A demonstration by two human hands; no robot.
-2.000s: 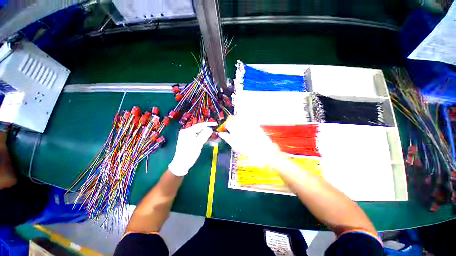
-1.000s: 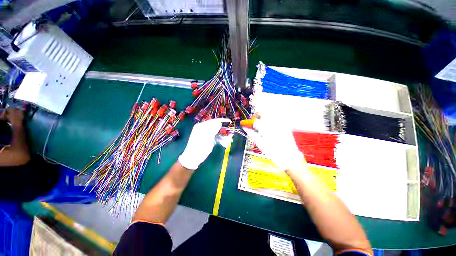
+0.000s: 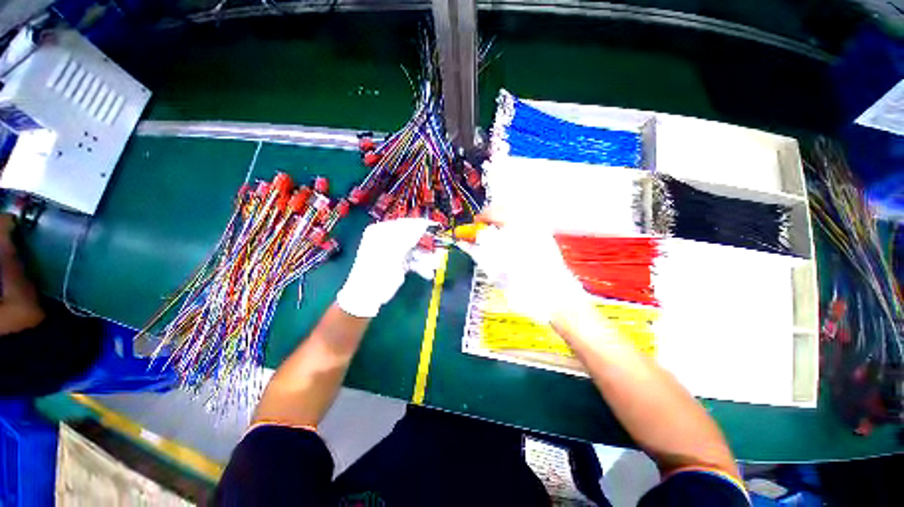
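Note:
My left hand (image 3: 382, 265), in a white glove, has its fingers closed around a small dark-red connector housing (image 3: 427, 242) at the centre of the view. My right hand (image 3: 520, 259), in a white glove with an orange tip at the fingers, is close beside it, its fingertips almost touching the housing. Whether a wire is between the right fingertips is too small to tell. The white wire tray (image 3: 724, 371) lies under and right of my right hand, holding blue (image 3: 575, 137), black (image 3: 729, 216), red (image 3: 615, 267) and yellow (image 3: 515, 333) wire bundles.
Wired red connectors (image 3: 260, 267) lie in a pile at left. Another pile (image 3: 418, 178) lies by the metal post (image 3: 456, 79). More long wires (image 3: 860, 228) lie right of the tray. A vented metal box (image 3: 74, 119) stands far left, near another person's arm (image 3: 15, 282).
Both hands stay together at the centre. The right orange fingertip has moved closer to the housing in my left hand. The camera view has shifted slightly.

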